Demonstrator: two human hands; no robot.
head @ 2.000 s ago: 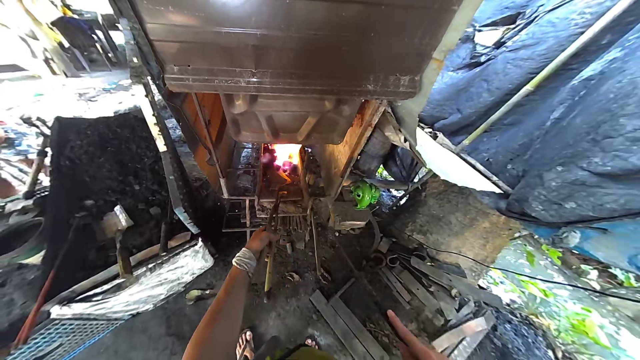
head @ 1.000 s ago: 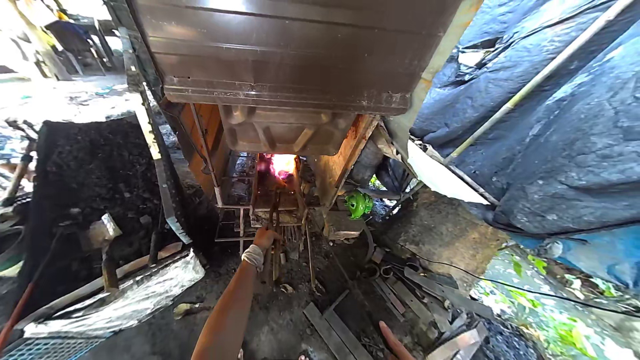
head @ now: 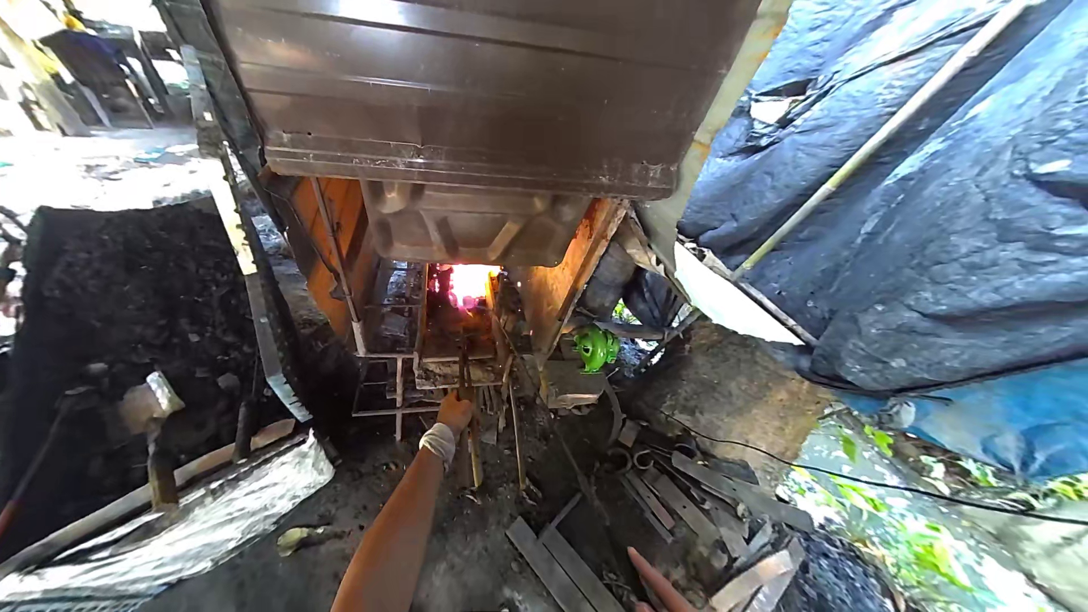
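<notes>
My left hand (head: 456, 413), with a pale wrap at its wrist, grips a long, thin tool (head: 464, 365) whose far end reaches toward the glowing fire (head: 470, 286) of a forge. What kind of tool it is, I cannot tell. Its near end hangs over the dark ground. At the bottom edge shows part of my right hand (head: 656, 585), a finger stretched out; the rest is cut off by the frame. Flat metal bars (head: 563, 571) lie close to that hand. Whether it holds anything is hidden.
A brown sheet-metal hood (head: 493, 93) hangs over the fire between wooden side boards (head: 565, 280). A green blower (head: 597, 348) stands right of the forge. At left, a hammer (head: 153, 416) stands beside black charcoal (head: 136, 289). Metal scraps (head: 680, 501) and a cable (head: 816, 467) lie at right.
The flames look larger and brighter than in the earliest frame. My left hand stays on the tool. Less of my right hand shows now than two seconds ago.
</notes>
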